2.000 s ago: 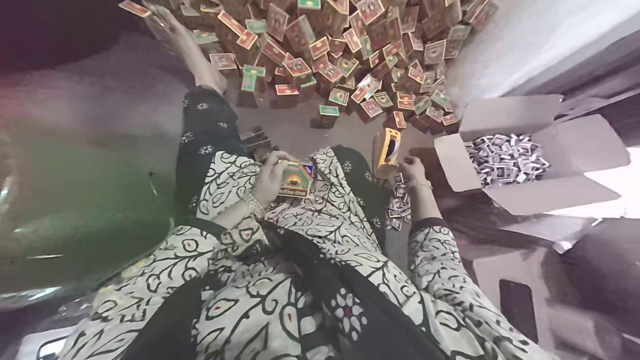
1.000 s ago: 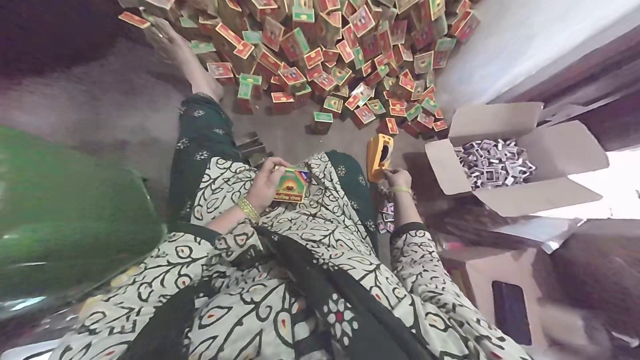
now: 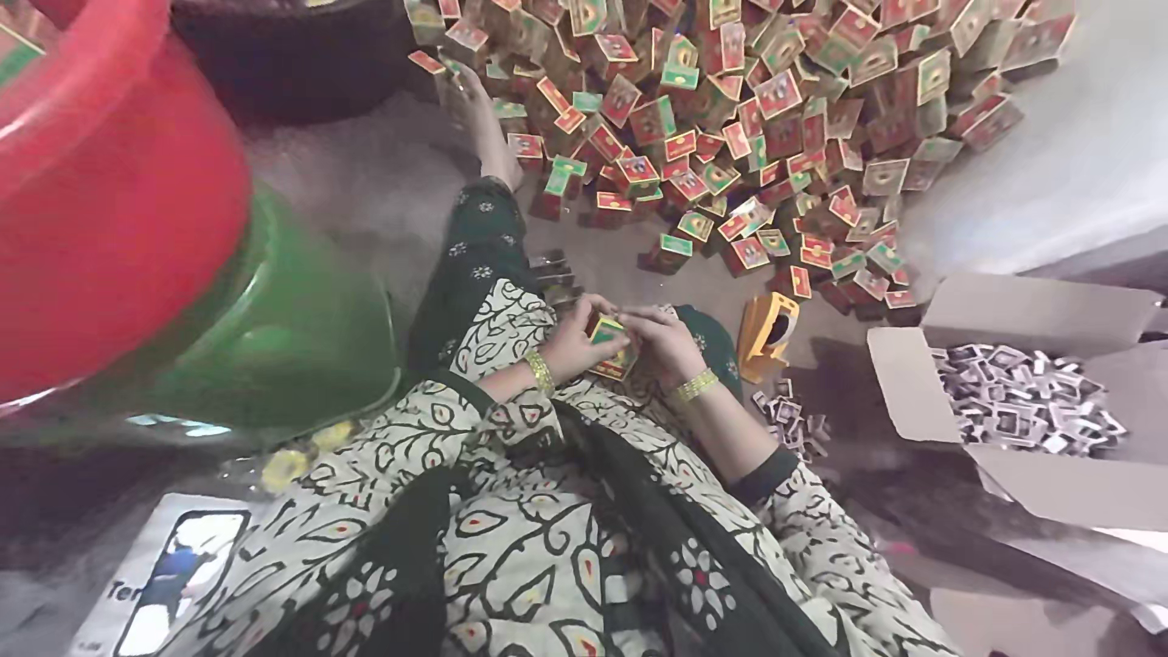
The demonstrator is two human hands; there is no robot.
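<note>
A small printed cardboard box [image 3: 610, 349], green, yellow and red, is held over my lap. My left hand [image 3: 575, 342] grips its left side, with the thumb across its face. The fingers of my right hand [image 3: 664, 342] touch its upper right edge; whether they hold anything small is hidden. Right of my knee stands a yellow tape dispenser [image 3: 753, 339]. Small pale rectangular pieces [image 3: 792, 418] lie on the floor just below it.
A large heap of similar printed boxes [image 3: 776, 96] spreads ahead. An open carton [image 3: 922, 388] of pale pieces stands at the right, near a white wall. Red [image 3: 119, 210] and green [image 3: 292, 319] plastic tubs are at the left. Dark flat pieces [image 3: 555, 274] lie between my legs.
My right hand has moved left from the yellow dispenser to the box in my left hand. The view has shifted, and the red tub now shows.
</note>
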